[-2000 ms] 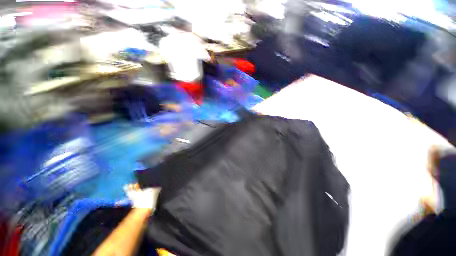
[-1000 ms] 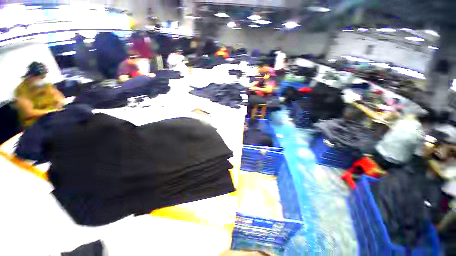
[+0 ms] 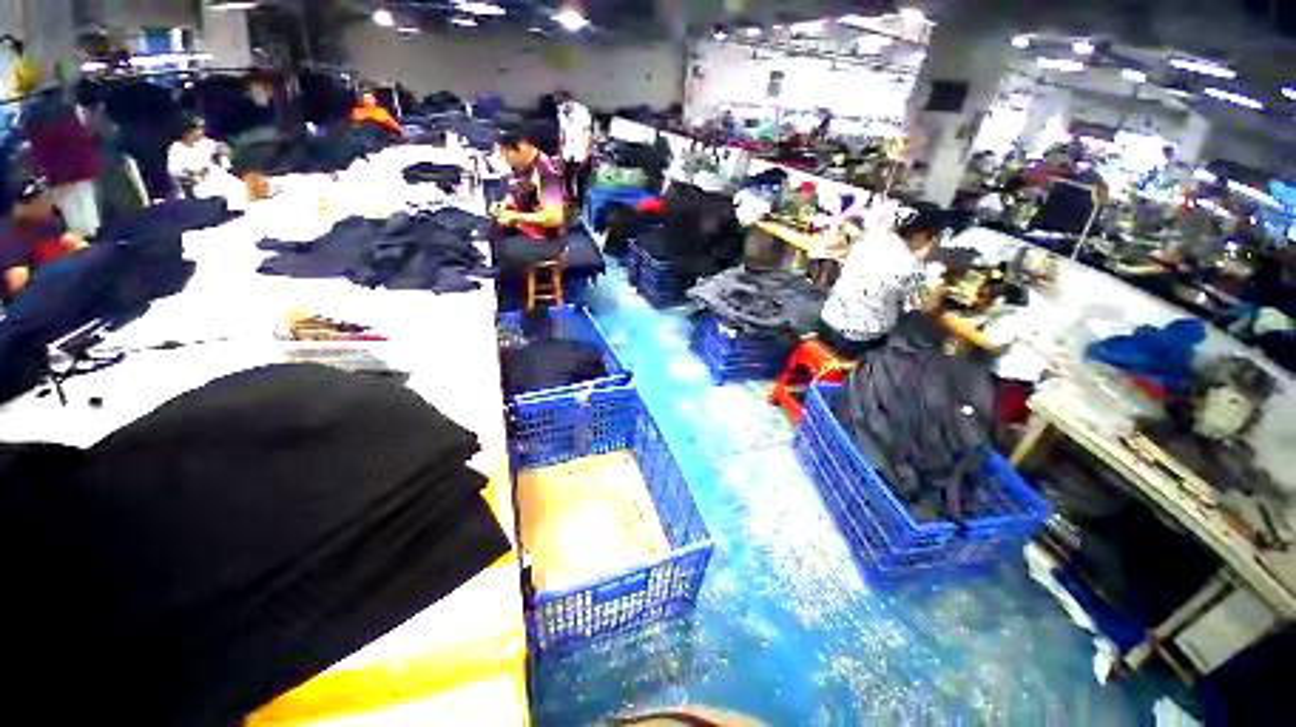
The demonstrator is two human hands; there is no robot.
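Note:
A thick garment stack (image 3: 242,526), matte black with layered, fanned right edges, lies on the white table (image 3: 427,646) at the near left, cut off by the left edge. A yellow strip (image 3: 377,675) shows on the table along the stack's near right side. Neither of my hands can be made out. A small tan shape at the bottom edge is cut off, and I cannot tell what it is.
A blue crate (image 3: 611,597) with a tan bottom stands beside the table. Another crate behind it holds dark garments. A blue crate (image 3: 874,533) across the blue aisle is heaped with black garments. A person (image 3: 870,284) sits behind it near a red stool (image 3: 807,372).
The view has swung right and steadied, so the black stack now sits further left and lower. The black garment and the hand seen two seconds ago are out of view.

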